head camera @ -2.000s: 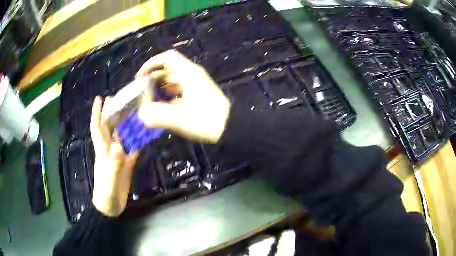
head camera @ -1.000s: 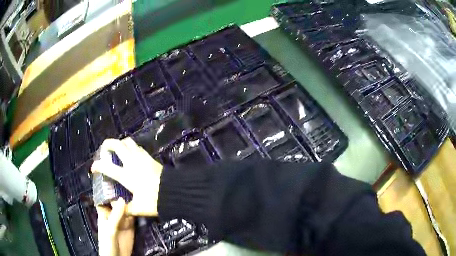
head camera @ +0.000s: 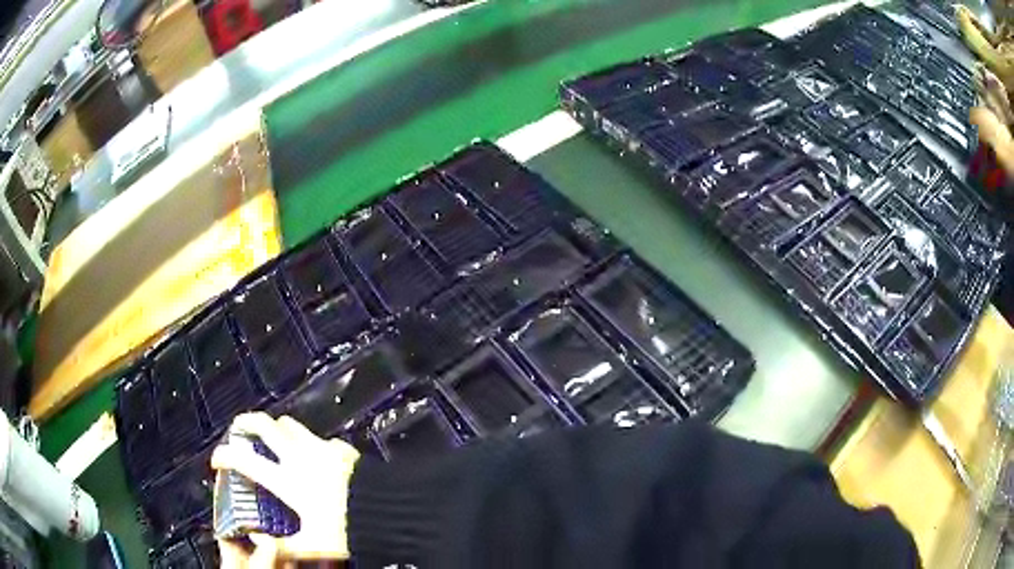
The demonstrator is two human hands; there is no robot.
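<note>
My right hand (head camera: 295,483) is closed around a small layered stack of keypads (head camera: 247,502), whitish at the side and dark blue at the front, low at the left. My left hand (head camera: 250,551) is under the stack, with fingers touching its lower edge; most of it is cut off by the bottom edge. The wide black blister tray (head camera: 389,317) lies under my hands. Dark shapes sit in its pockets, too unclear to tell apart. My right sleeve covers its front part.
A second stack of black trays (head camera: 778,200) lies to the right. A flattened carton (head camera: 167,300) lies on the green belt (head camera: 445,95). A white cup (head camera: 39,483) stands at the left edge, beside part of a smartphone (head camera: 103,552). A cardboard box (head camera: 912,472) is at lower right. Another person's hand (head camera: 990,111) shows at upper right.
The view has tilted up, showing more belt. My hands have come together low at the left around the stack; the blue keypad face seen earlier is now mostly covered. Clear film over the right trays is gone.
</note>
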